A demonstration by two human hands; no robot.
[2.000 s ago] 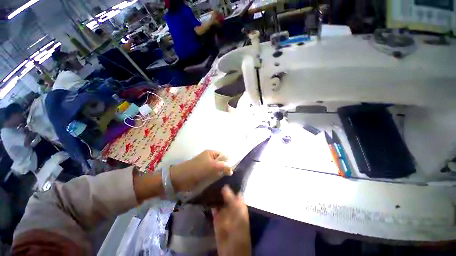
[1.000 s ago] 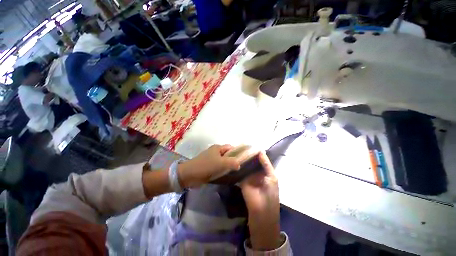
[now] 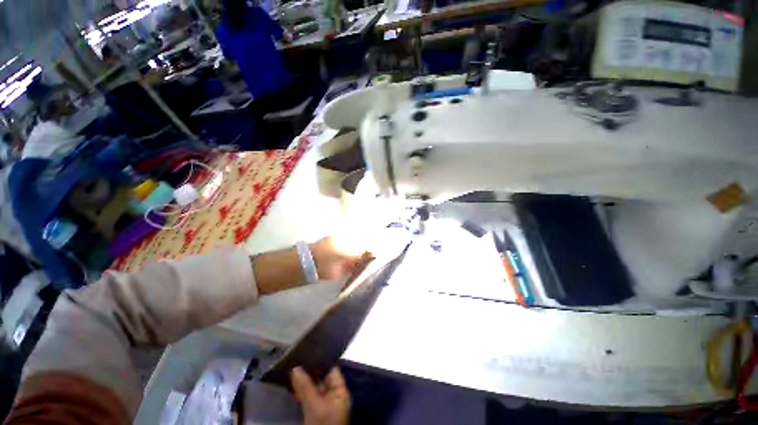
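A dark brown fabric piece (image 3: 337, 328) with a paler edge runs from the needle area of the white sewing machine (image 3: 515, 141) down to the lap. My left hand (image 3: 339, 257) grips its left edge near the presser foot (image 3: 413, 219), its fingers partly washed out by the lamp. My right hand (image 3: 322, 397) holds the lower end at the table's front edge, cut off by the picture's bottom. Brown-beige sewn pieces (image 3: 341, 162) curl behind the machine head. Glare hides the needle.
An orange pen-like tool (image 3: 513, 278) and a blue one (image 3: 522, 274) lie right of the needle, beside a black flat rectangle (image 3: 573, 249). A printed sheet (image 3: 241, 187) with a white charger (image 3: 184, 195) lies left. A pale bin (image 3: 162, 373) with clear bags is below. Yellow loops (image 3: 721, 357) hang far right.
The hands have moved apart: my left hand is nearer the needle, my right hand lower. The fabric, bunched between them a second ago, is now stretched out. The view has shifted.
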